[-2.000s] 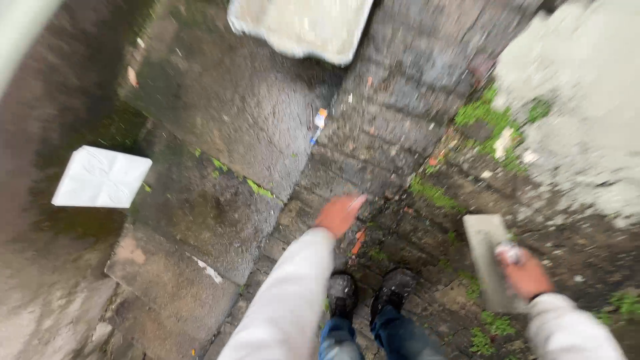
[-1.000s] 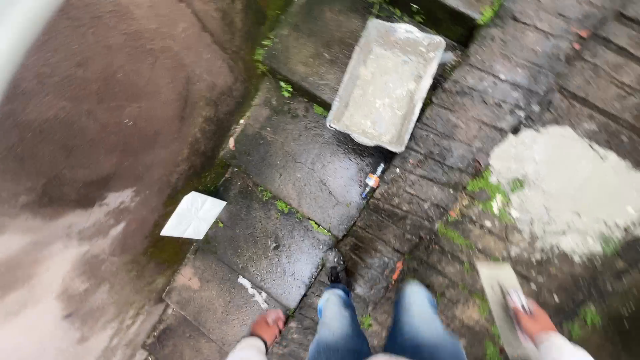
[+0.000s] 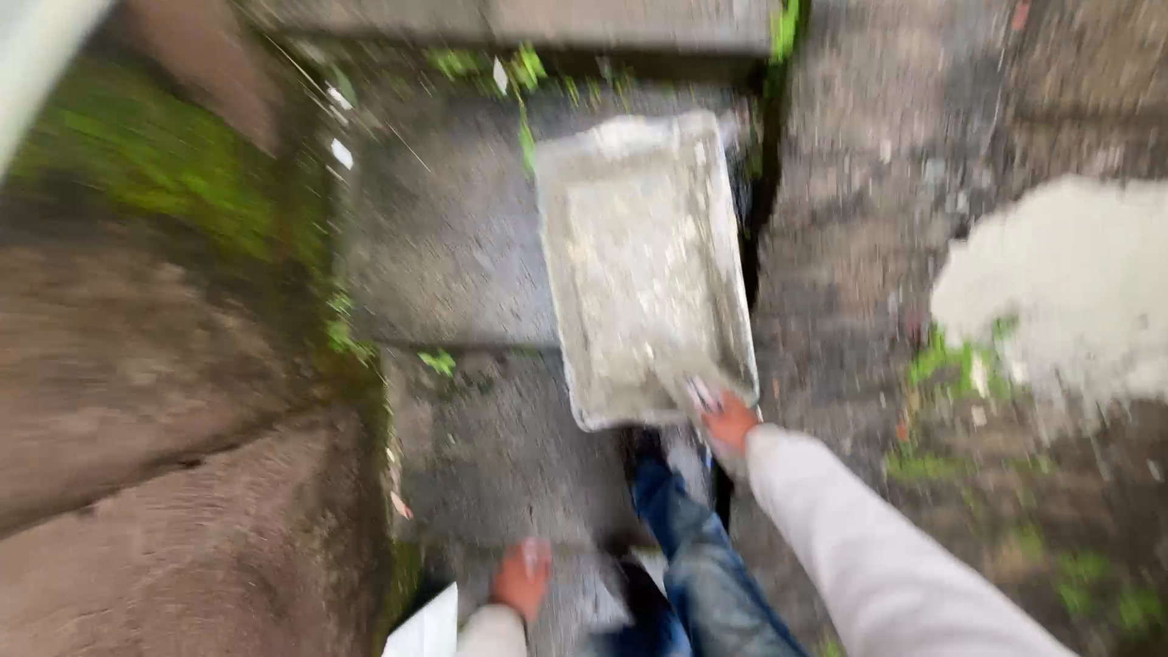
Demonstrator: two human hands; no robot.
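Observation:
A rectangular tray [image 3: 639,274] smeared with pale residue lies on the stone slabs in front of my feet. My right hand [image 3: 728,420] is closed around the handle of a plastering trowel [image 3: 686,381], whose blurred blade reaches over the tray's near right corner. Lower down and to the left, my left hand [image 3: 523,577] hangs above the slabs, holding nothing that I can see; blur hides how its fingers lie.
A stone step edge [image 3: 538,36] crosses the top. Pale dried material [image 3: 1068,292] covers ground at the right, beside weeds. A white square piece [image 3: 427,630] lies at the bottom. Mossy ground [image 3: 164,173] runs along the left.
My right hand has carried the trowel from the pale patch's near side to the tray. The view has shifted strongly, with the tray now in front of my feet.

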